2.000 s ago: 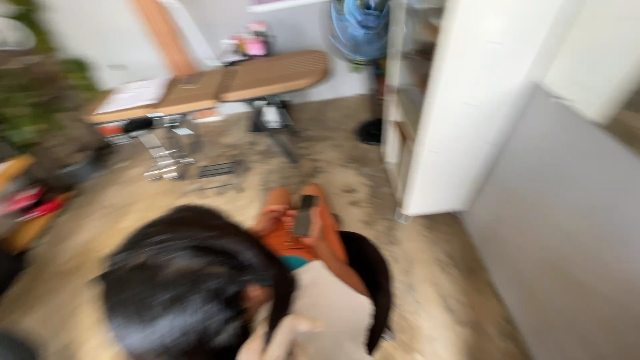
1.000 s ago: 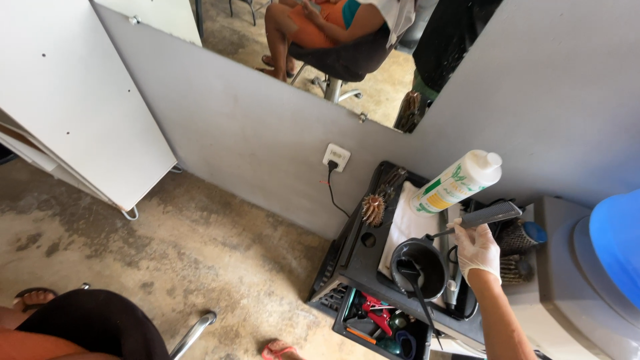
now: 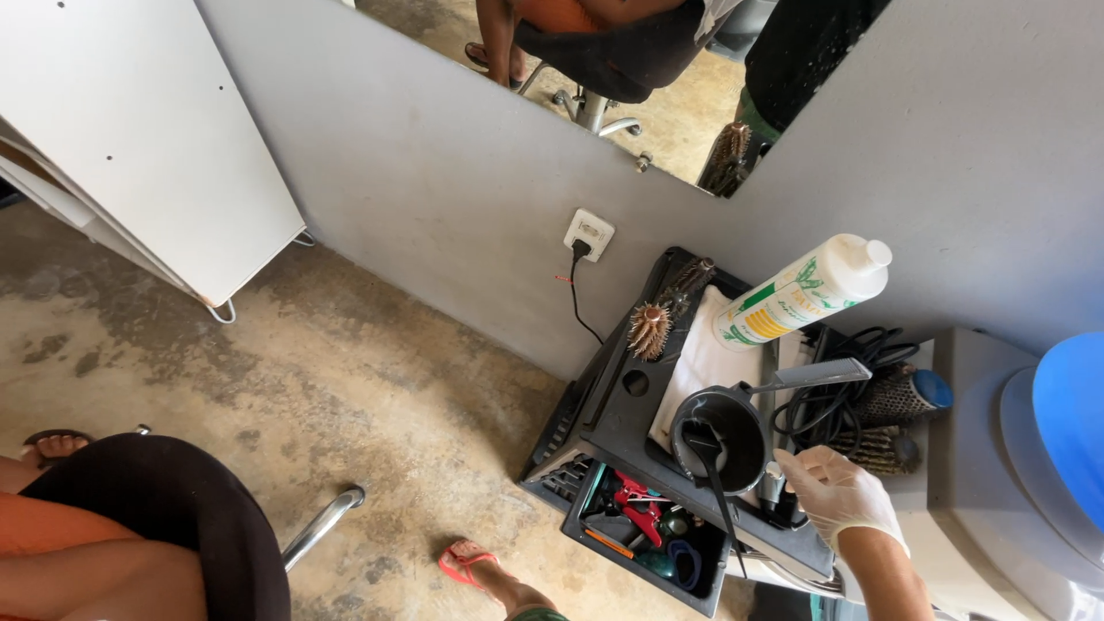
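My right hand [image 3: 845, 496], in a thin whitish glove, hovers at the right edge of the salon trolley [image 3: 617, 392] with fingers partly bent and nothing visible in them. Nearest to its fingertips is a silver cylindrical object [image 3: 770, 485]. Left of it stands a black tinting bowl [image 3: 746, 440] with dark-handled tint brush [image 3: 714, 474] leaning inside, its handle over the front rim. A grey comb [image 3: 824, 373] lies just beyond the bowl. Behind are a white bottle [image 3: 802, 293] with green and yellow print and a white towel [image 3: 694, 366]. My left hand is not in view.
Round brushes [image 3: 649, 329] and black cables [image 3: 815, 405] lie on the trolley. Its open drawer [image 3: 642, 578] holds clips. A person sits in a black chair [image 3: 164, 517] at lower left. A plugged-in cord meets the wall socket [image 3: 589, 235] below a mirror [image 3: 681, 112].
The view has swung from the seated person to the trolley. Since one second ago my right hand has moved away from the comb, toward the trolley's front.
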